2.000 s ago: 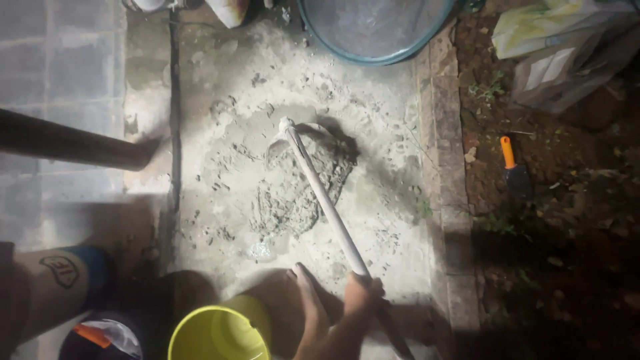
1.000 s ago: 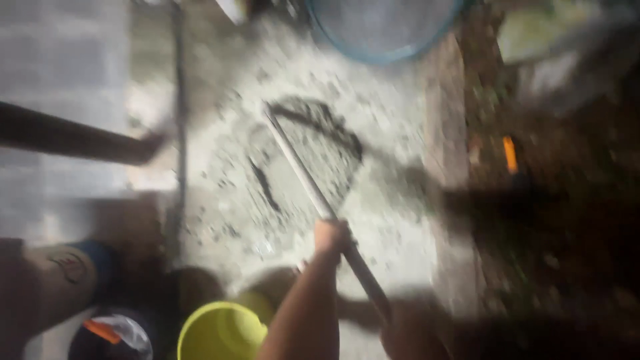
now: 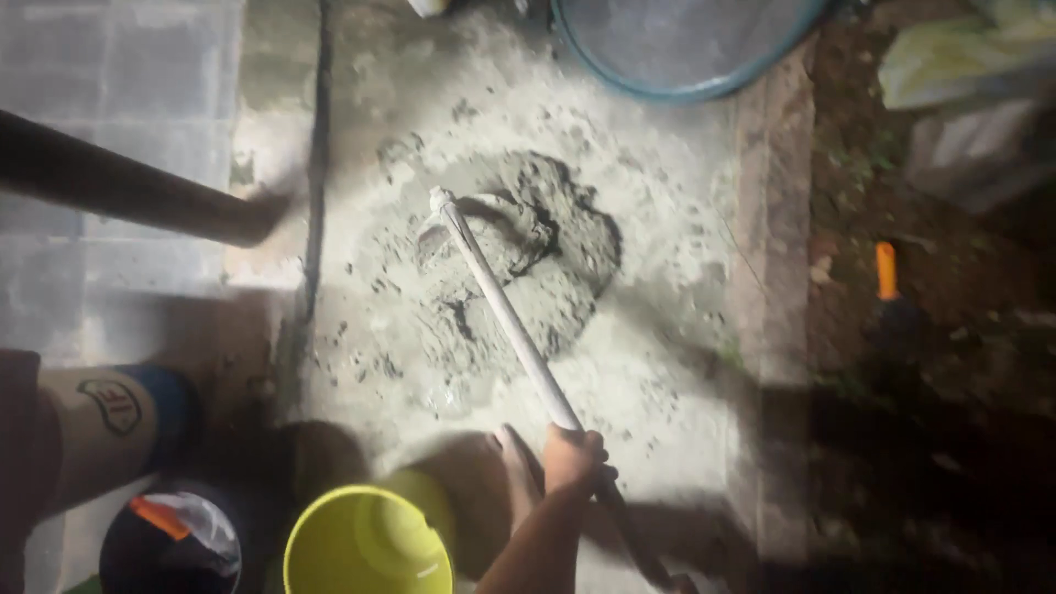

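My left hand (image 3: 575, 462) grips the long handle of a hoe (image 3: 516, 334), which slants from the bottom right up to the middle. The hoe's head sits in a pile of wet grey mortar (image 3: 569, 239), its blade partly covered by the mix. At the bottom edge, by the lower end of the handle, only a sliver of what seems to be my right hand (image 3: 683, 584) shows; its grip cannot be made out. Mortar is smeared and scattered on the concrete slab (image 3: 660, 396) around the pile.
A yellow bucket (image 3: 369, 540) and a dark bucket (image 3: 169, 544) stand at the bottom left, beside a bare foot (image 3: 517, 474). A round blue-rimmed vessel (image 3: 693, 89) is at the top. An orange-handled tool (image 3: 886, 271) lies on soil at right. A dark pole (image 3: 132, 177) juts in at left.
My left hand has come back toward the bottom of the view with the handle since one second ago. The mortar pile has changed shape around the hoe's head.
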